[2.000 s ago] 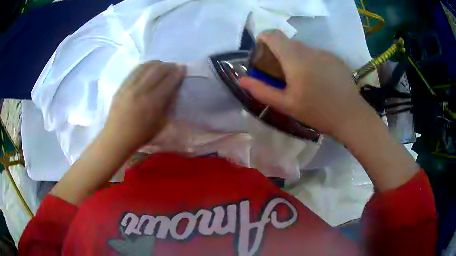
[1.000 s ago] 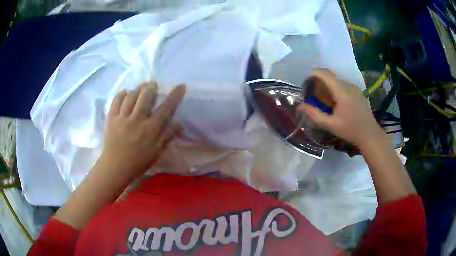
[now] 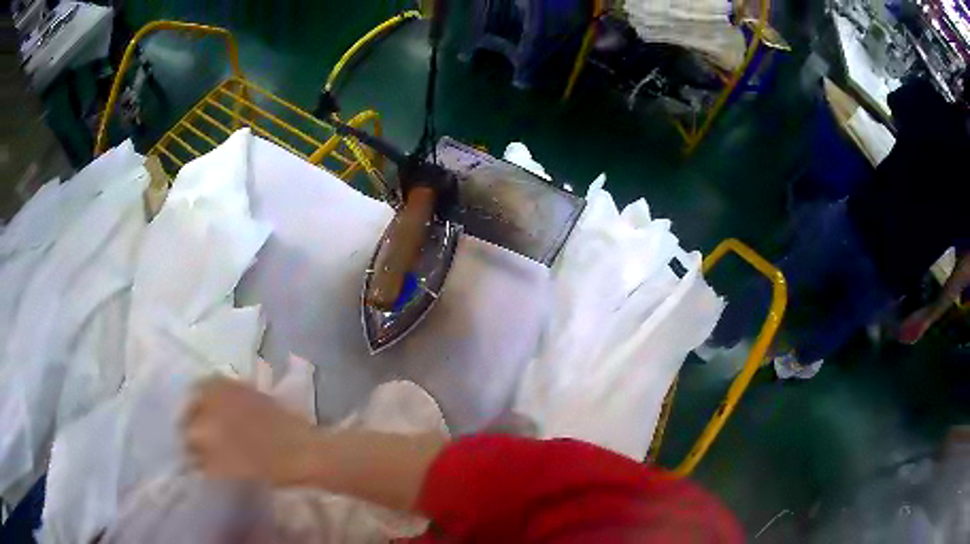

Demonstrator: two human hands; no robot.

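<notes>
My right hand (image 3: 239,430), blurred, reaches in from the lower right in a red sleeve. It lies on or at the white garment (image 3: 160,383) at lower left; whether its fingers grip the cloth I cannot tell. My left hand is not in view. The steam iron (image 3: 410,271) rests unheld on the white table cover (image 3: 308,223), its tip towards me and its brown handle up. Its rear is beside the grey iron rest (image 3: 511,202). Pale pink-cream cloth (image 3: 399,409) lies near my forearm.
Crumpled white cloth (image 3: 628,319) hangs at the table's right edge; more (image 3: 64,308) lies at far left. Yellow tubing (image 3: 776,308) stands right, and a yellow rack (image 3: 229,112) behind. The cable (image 3: 431,85) rises from the iron. A person's dark clothing (image 3: 904,181) shows far right.
The view has swung to the table's iron end. My right hand has let go of the iron, which now sits on the cover, and is over the cloth. My left hand has left the picture.
</notes>
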